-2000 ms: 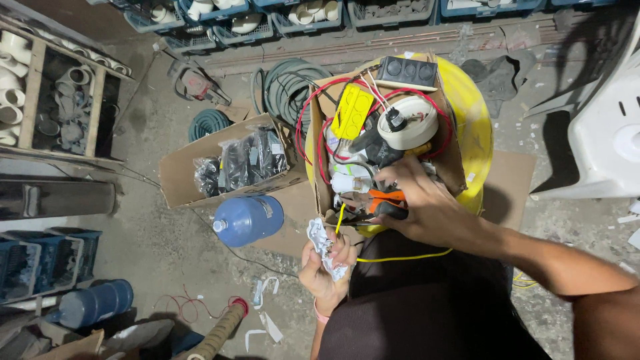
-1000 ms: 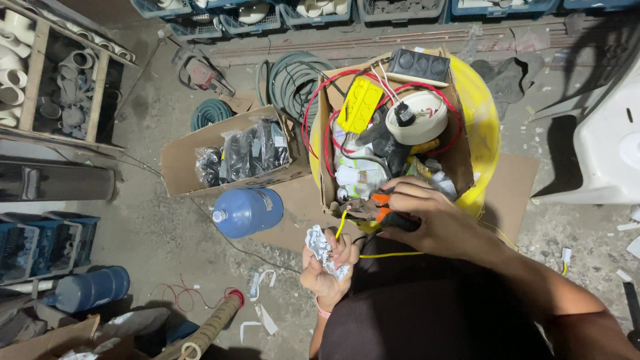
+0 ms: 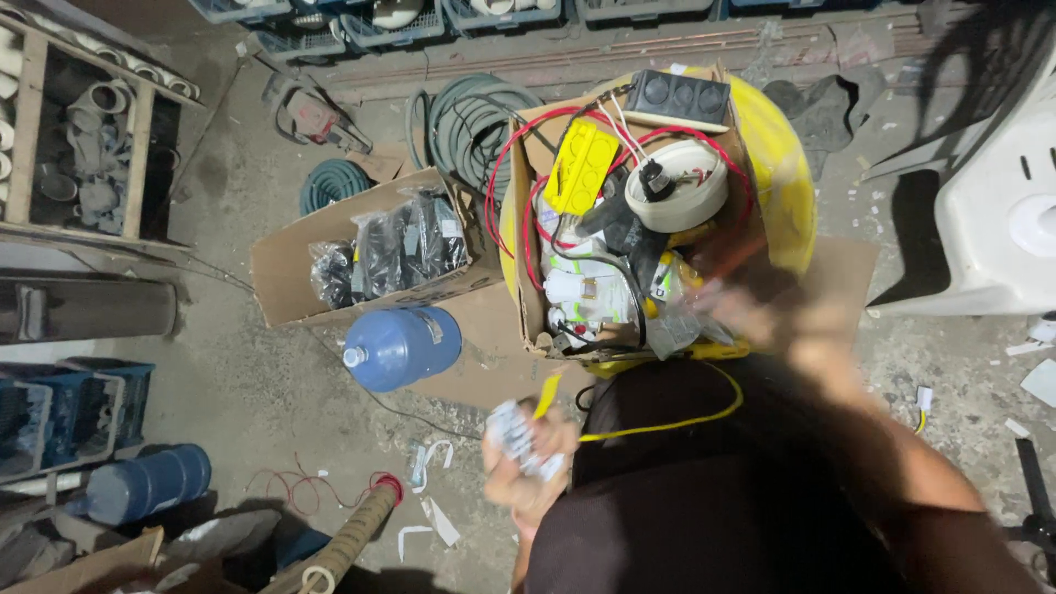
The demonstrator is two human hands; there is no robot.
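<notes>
My left hand (image 3: 532, 470) holds a crumpled white-and-grey bundle (image 3: 513, 433), with a yellow wire (image 3: 660, 430) running from that hand across my dark-clothed lap. My right hand (image 3: 763, 318) is blurred at the right side of an open cardboard box (image 3: 528, 247); what its fingers hold cannot be made out. Within the box are a white round fitting (image 3: 678, 186) with a black socket, a yellow electrical box (image 3: 582, 168), red wire (image 3: 495, 186), a black cable and clear plastic packets (image 3: 672, 326). A black triple socket block (image 3: 678, 97) rests at the box's top edge.
Left of the box stand a blue water jug (image 3: 402, 348) and a cardboard carton (image 3: 289, 264) of bagged parts. Coiled grey hose (image 3: 474, 124) lies behind them. A white plastic chair (image 3: 1002, 198) is at right, and a cardboard tube (image 3: 355, 528) wound with red wire at lower left.
My right hand, which held orange-handled pliers at the yellow wire by my left hand, has moved right and away from it. My left hand has kept the bundle and sits lower.
</notes>
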